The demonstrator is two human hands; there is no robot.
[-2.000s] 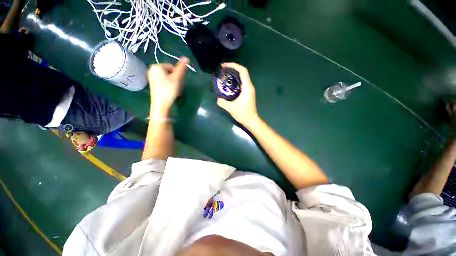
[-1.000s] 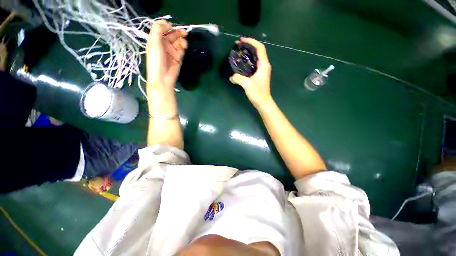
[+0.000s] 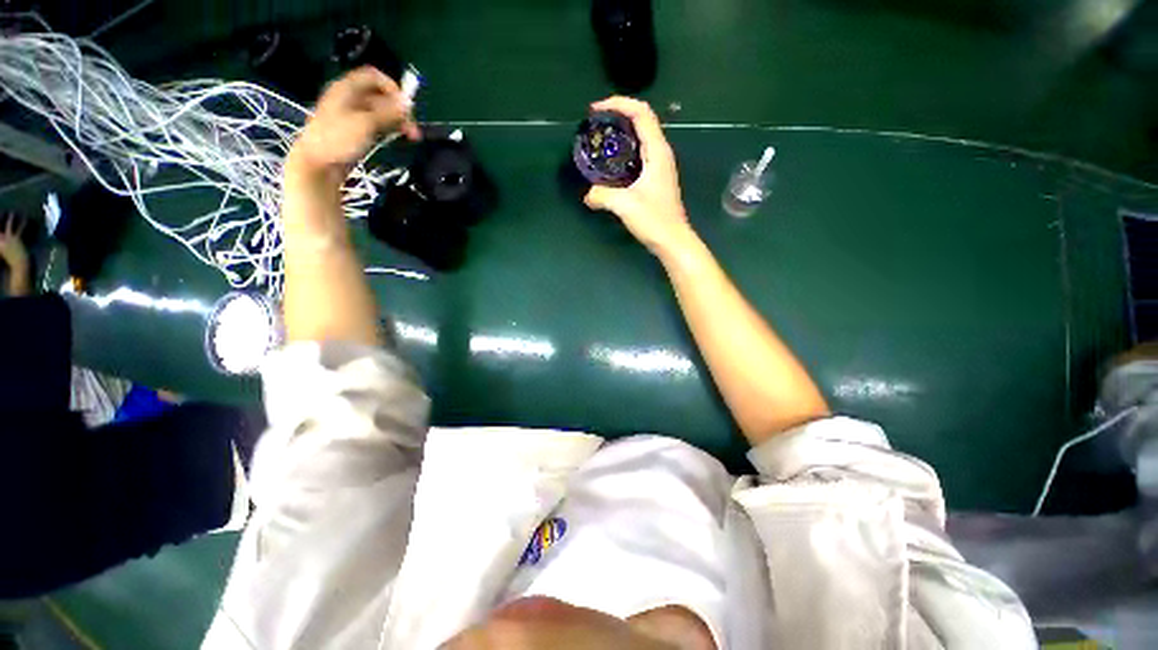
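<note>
My right hand (image 3: 649, 180) grips a black cylinder unit (image 3: 608, 149) from its right side. Its round top faces the camera, glossy and dark with small purple and yellowish spots. My left hand (image 3: 346, 123), slightly blurred, is raised over the right end of the tangled white cables (image 3: 172, 159). A white cable plug (image 3: 409, 86) sticks up from its fingertips. The plug and the unit are well apart. More black cylinders (image 3: 445, 172) stand between my hands, close together, just right of the cable ends.
A small clear bottle (image 3: 745, 191) with a pale stem stands right of my right hand. A white tub (image 3: 241, 333) is at the left bench edge, partly behind my left forearm. Another black cylinder (image 3: 624, 41) stands at the far side. People sit at both sides.
My left hand has moved left and now has a white plug at its fingertips. My right hand has moved away from the black cylinders with the unit. The view has turned.
</note>
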